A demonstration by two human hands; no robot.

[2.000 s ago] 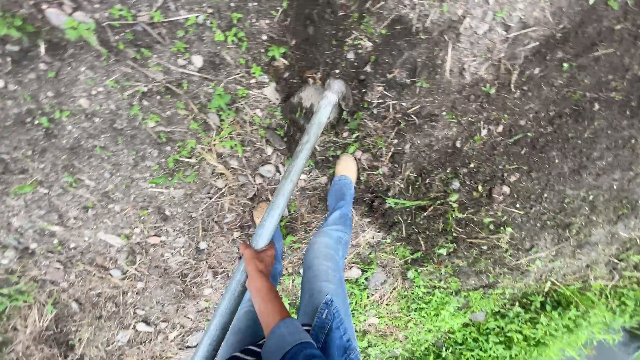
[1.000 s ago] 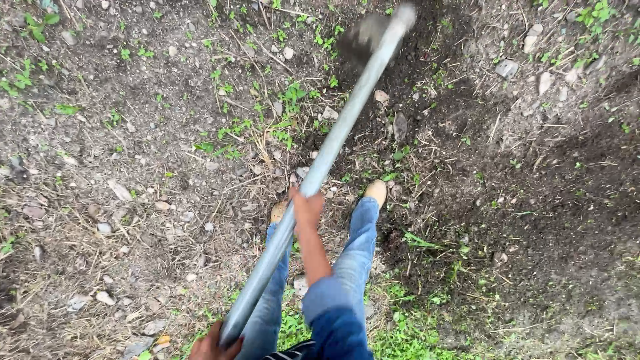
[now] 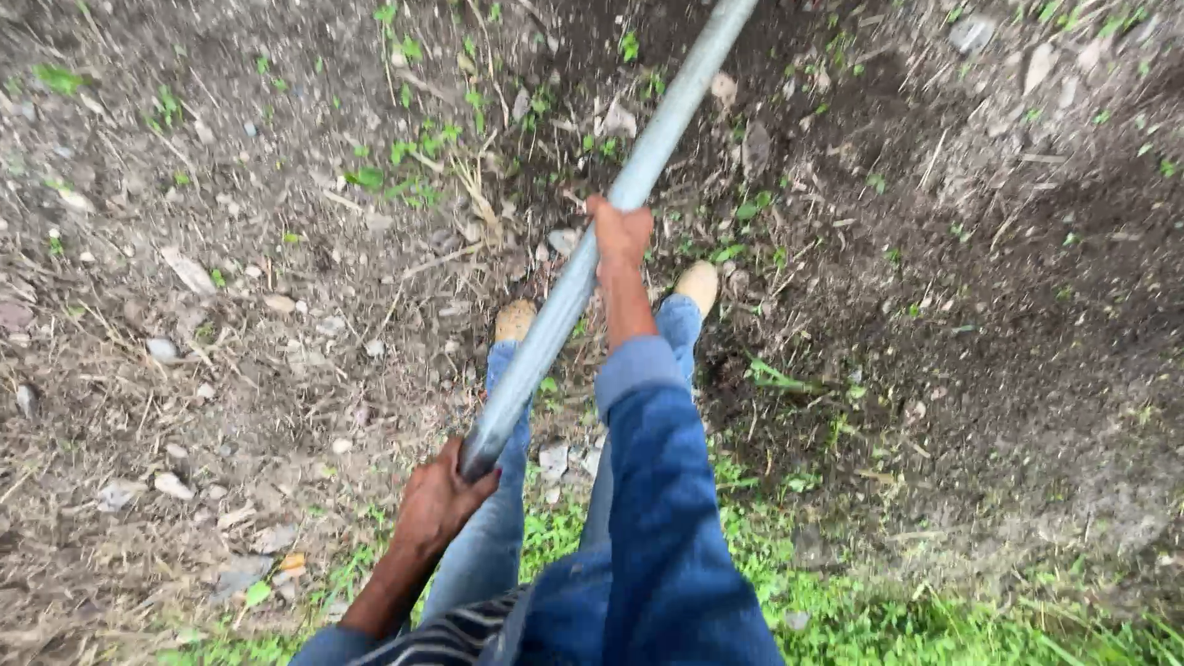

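Note:
A long grey metal pole [image 3: 555, 319] slants from the lower middle to the top edge, where its far end runs out of view. My left hand [image 3: 442, 499] grips its near end. Farther up the pole, my right hand [image 3: 622, 236] is closed around it, with the denim sleeve pushed back from the wrist. Below the pole are my two feet in tan boots, the left boot [image 3: 515, 321] close beside the shaft and the right boot [image 3: 698, 285] to the right of it.
Dry soil with straw and small stones [image 3: 162, 350] lies on the left. Darker, loose soil [image 3: 925, 351] spreads on the right, with small weeds [image 3: 370, 178] at the upper left. A strip of green plants [image 3: 888, 615] runs along the bottom behind my feet.
The tool's head, seen near the top in both earlier frames, is now out of view. My left hand, unseen two seconds ago, shows on the pole's near end.

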